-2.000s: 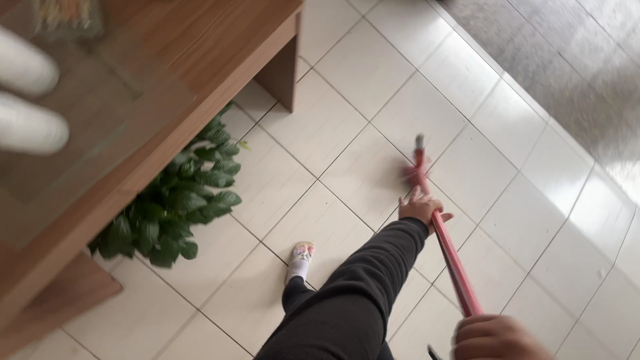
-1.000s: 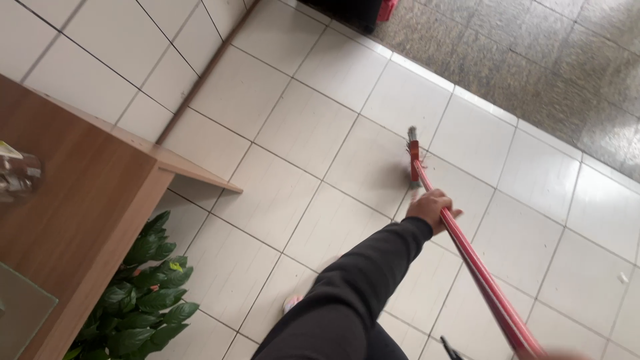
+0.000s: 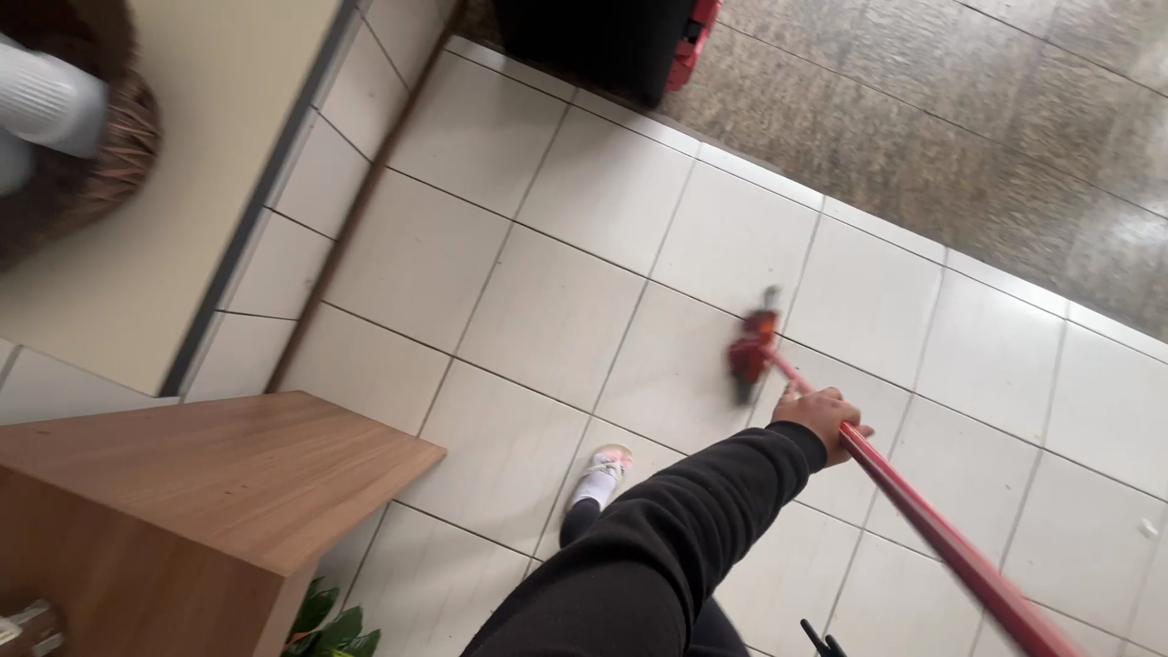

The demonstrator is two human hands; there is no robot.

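My left hand (image 3: 821,425), at the end of a black sleeve, is closed around the red pole (image 3: 940,531) of what looks like a broom. The pole slants from the lower right corner down toward the floor. Its red and dark head (image 3: 752,356) is blurred, just beyond my left hand over the white floor tiles (image 3: 557,315); whether it touches them cannot be told. My right hand is out of view, and the upper end of the pole is cut off by the frame.
A wooden furniture panel (image 3: 228,474) stands at lower left, with a leafy plant (image 3: 333,630) beside it. Above is a pale counter (image 3: 210,164) with a woven basket (image 3: 132,155). A black object (image 3: 593,41) stands by the grey-brown floor (image 3: 912,119). My shoe (image 3: 607,465) shows below the broom head.
My right hand, seen on the upper pole two seconds ago, is out of frame. My left hand stays on the pole. The view has shifted, bringing in the counter and basket.
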